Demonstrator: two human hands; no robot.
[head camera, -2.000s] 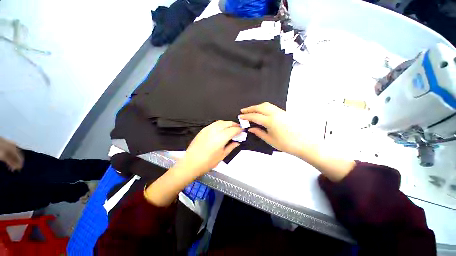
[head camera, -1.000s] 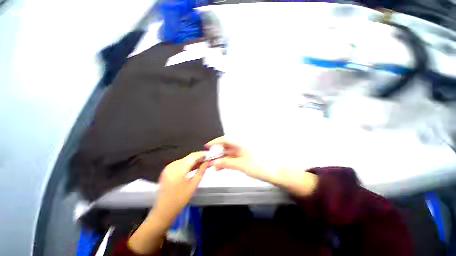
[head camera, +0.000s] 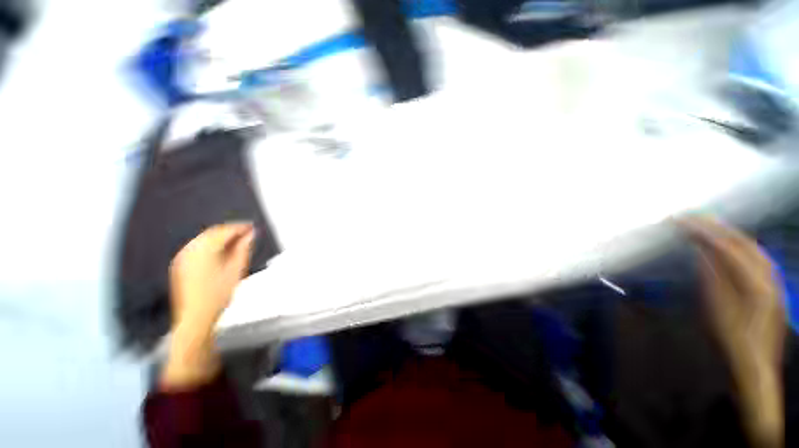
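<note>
The view is strongly blurred. A stack of dark brown fabric panels (head camera: 188, 192) lies at the left of the white table. My left hand (head camera: 210, 267) is over the stack's right front edge, fingers bent together; whether a small label is between them cannot be made out. My right hand (head camera: 736, 280) is far to the right at the table's front edge, blurred, and I cannot tell if it holds anything. White pieces (head camera: 206, 118) lie at the back of the dark stack.
The white sewing table (head camera: 456, 201) spans the middle. A blue shiny bundle (head camera: 166, 66) is at the back left. The sewing machine (head camera: 307, 70) is blurred behind the table's left part. Dark and blue items are below the front edge at right.
The view has swung to the right. My hands, together over the stack's front before, are now far apart, the right one at the far right. The white piece between them no longer shows.
</note>
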